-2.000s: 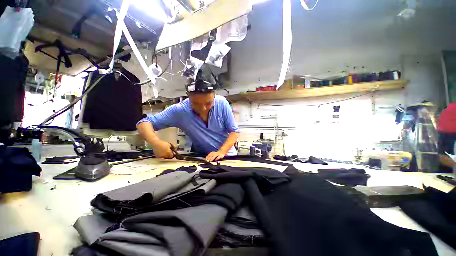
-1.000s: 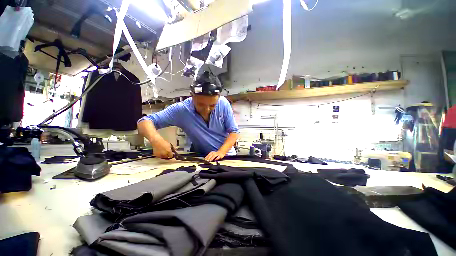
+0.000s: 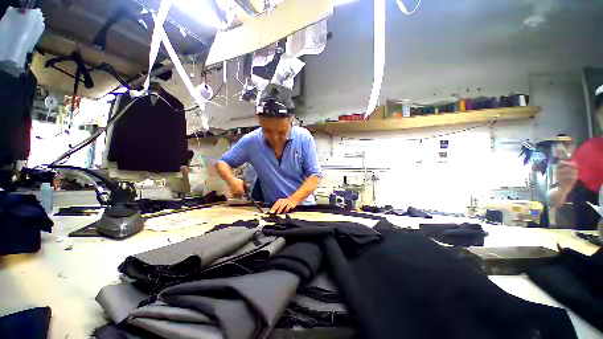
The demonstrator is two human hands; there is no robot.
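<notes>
Neither of my hands is in the picture. Nearest in front of me, grey cut pieces (image 3: 225, 291) lie folded in a heap with black layers and frayed edges. Black cloth panels (image 3: 423, 285) drape over the table right of the heap and touch it. Across the table (image 3: 172, 232), a person in a blue shirt bends over a dark cloth strip (image 3: 330, 209). One hand of that person rests flat on the cloth; the other holds dark shears (image 3: 254, 202), small and blurred.
A steam iron (image 3: 121, 220) stands on the left of the table. Navy pieces (image 3: 26, 324) lie at the lower left edge. A flat dark bar (image 3: 516, 257) lies behind the black cloth. A person in red (image 3: 588, 165) stands at the far right.
The far person's shears hand and arm have moved right, towards the other hand, and the head is raised slightly. The person in red has come further into view. The near cloth has not moved.
</notes>
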